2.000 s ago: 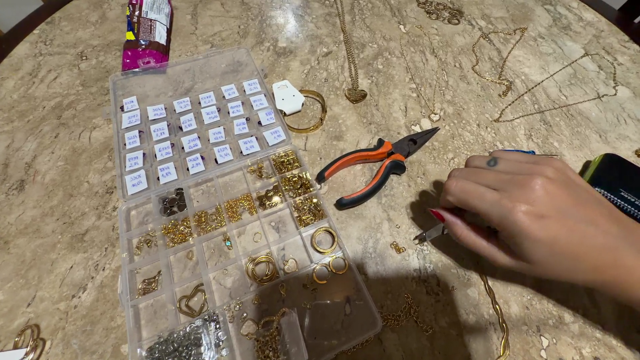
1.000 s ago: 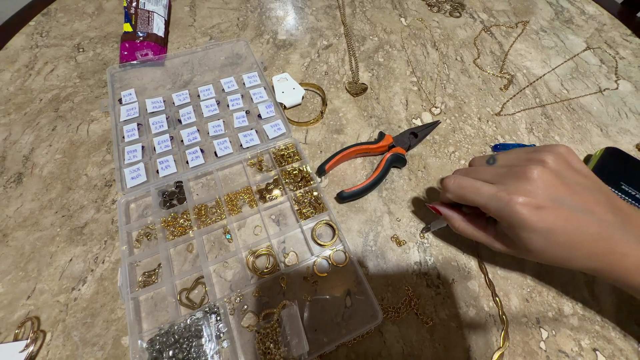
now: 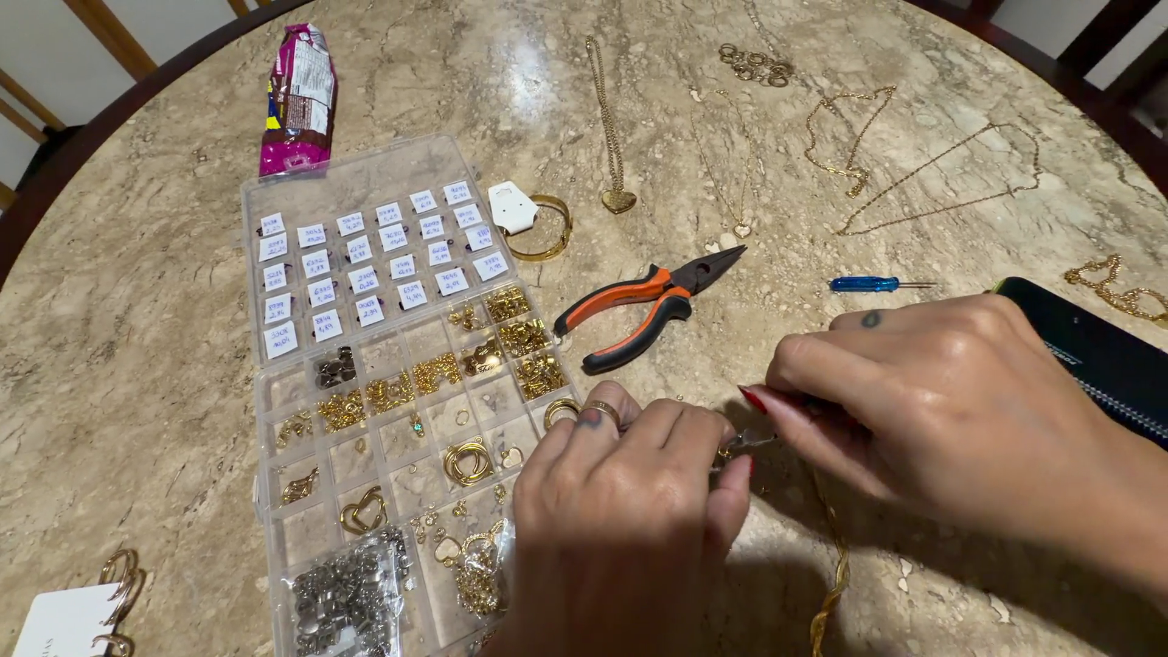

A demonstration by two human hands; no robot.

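Note:
My right hand (image 3: 876, 392) is closed around a small tool with a metal tip (image 3: 753, 440), most of it hidden by the fingers. My left hand (image 3: 630, 456) pinches a tiny gold-coloured piece (image 3: 725, 452) between thumb and index finger, against that tip. Orange-and-black long-nose pliers (image 3: 639, 306) lie just beyond the hands with their jaws slightly apart. Left of my left hand, and partly under it, is a clear plastic compartment box (image 3: 260, 429) holding gold and silver jewelry findings. A gold chain (image 3: 832, 584) lies on the table below my right hand.
On the stone tabletop (image 3: 438, 82) are a blue screwdriver (image 3: 865, 284), a black zippered case (image 3: 1086, 356), a heart-pendant necklace (image 3: 618, 199), a gold bangle (image 3: 552, 246) with a white tag, several chains, loose rings (image 3: 756, 66), a purple wrapper (image 3: 301, 100) and carded hoop earrings (image 3: 119, 593).
My left hand has come into view over the box's right edge and meets the tool tip at a small gold piece. My right hand stays closed on the tool.

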